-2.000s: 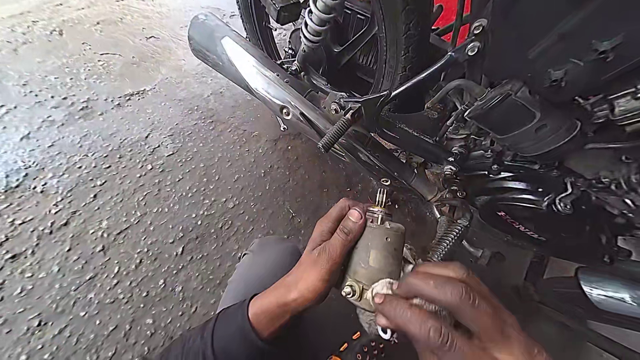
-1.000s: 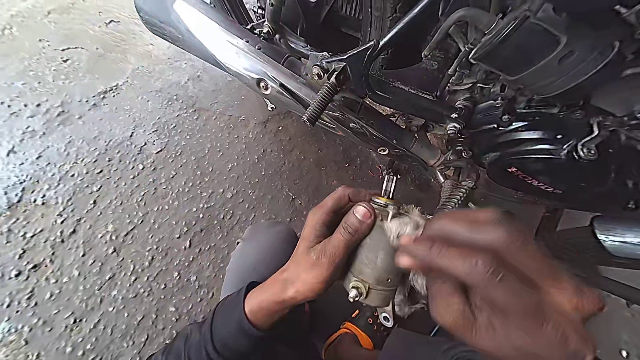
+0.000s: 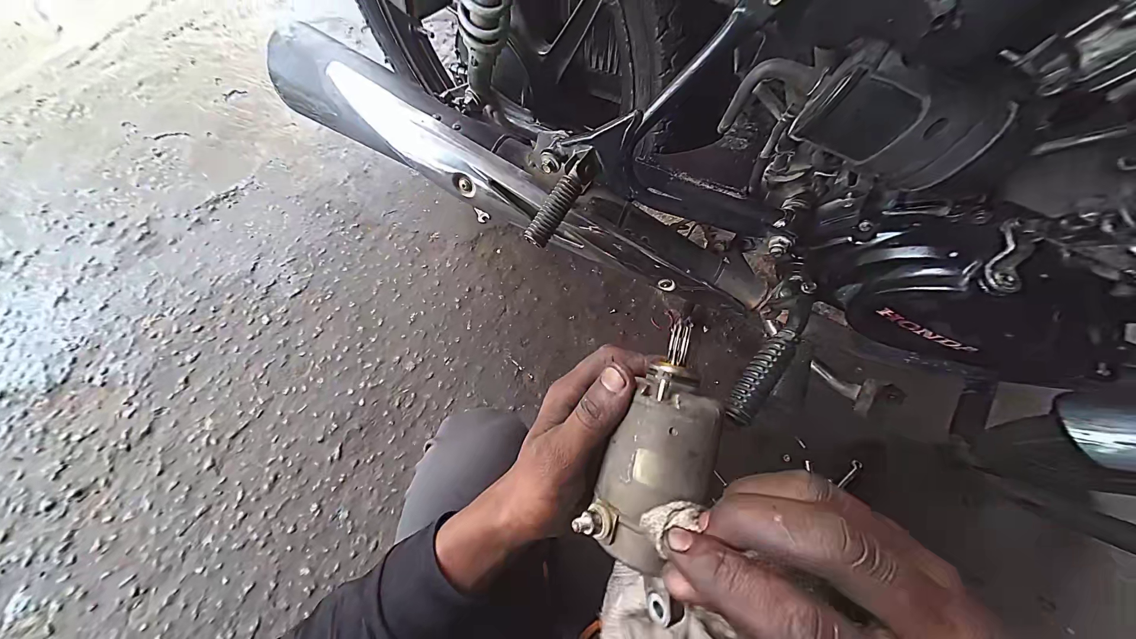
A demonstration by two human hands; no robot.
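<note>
A motorcycle's starter motor (image 3: 661, 453), a grey metal cylinder with a toothed shaft (image 3: 680, 342) pointing up and away, is held by my left hand (image 3: 572, 444), thumb near the shaft end. A threaded terminal with nuts (image 3: 595, 522) juts from its lower left side, and a mounting lug with a hole (image 3: 658, 607) shows at its lower end. My right hand (image 3: 816, 550) pinches a bunched part of a pale cloth rag (image 3: 666, 524) against the lower casing. More of the rag hangs below the motor, partly hidden by my right fingers.
Beyond my hands stands a Honda motorcycle with a chrome exhaust silencer (image 3: 426, 133), a rubber footpeg (image 3: 557, 209), a second ribbed rubber peg (image 3: 765, 373) close to the motor, and a black engine cover (image 3: 923, 319). Rough concrete floor (image 3: 222, 399) lies to the left.
My right hand, with the rag, has moved from near the motor's shaft end down to its lower casing. My left hand still holds the motor.
</note>
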